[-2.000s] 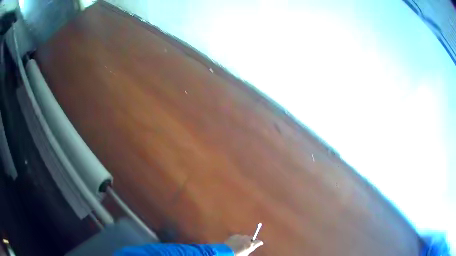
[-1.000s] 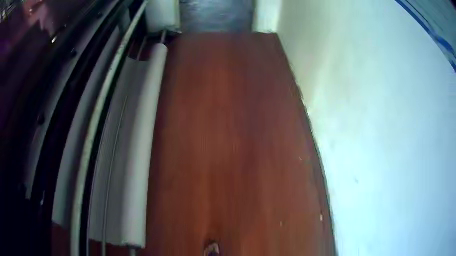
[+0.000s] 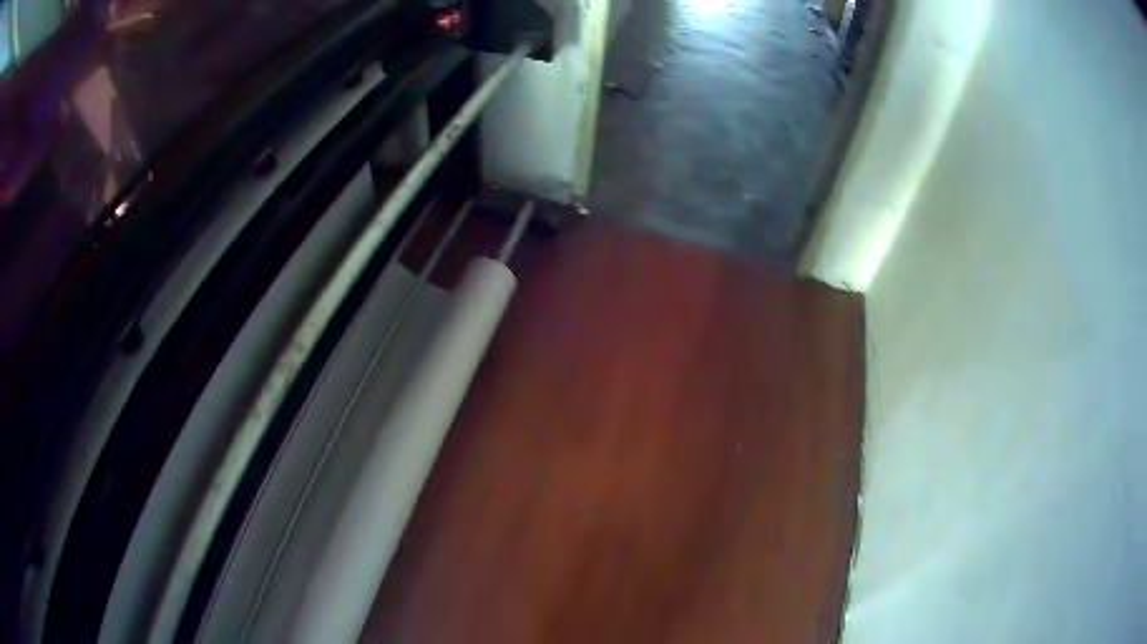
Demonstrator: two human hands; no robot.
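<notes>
Neither of my hands is in the picture. Nearest in front of me on the left is a long black machine (image 3: pixel 189 271), which looks like a wide-format printer. A white-grey media roll (image 3: pixel 415 440) lies along its lower side on a thin bar. A long metal bar (image 3: pixel 296 346) with worn spots runs beside the roll, and pale sheet material hangs between them. The near ends of the roll and bar are cut off by the lower edge.
A reddish wood-look floor (image 3: pixel 654 440) runs between the machine and a pale wall (image 3: pixel 1006 377) on the right. At the far end is a doorway with a grey floor (image 3: pixel 717 126) beyond it. A white wall part (image 3: pixel 541 126) stands left of the doorway.
The view has turned and moved along the machine towards the doorway, which shows larger. The hand with a white stick, seen earliest at the bottom, is out of the picture.
</notes>
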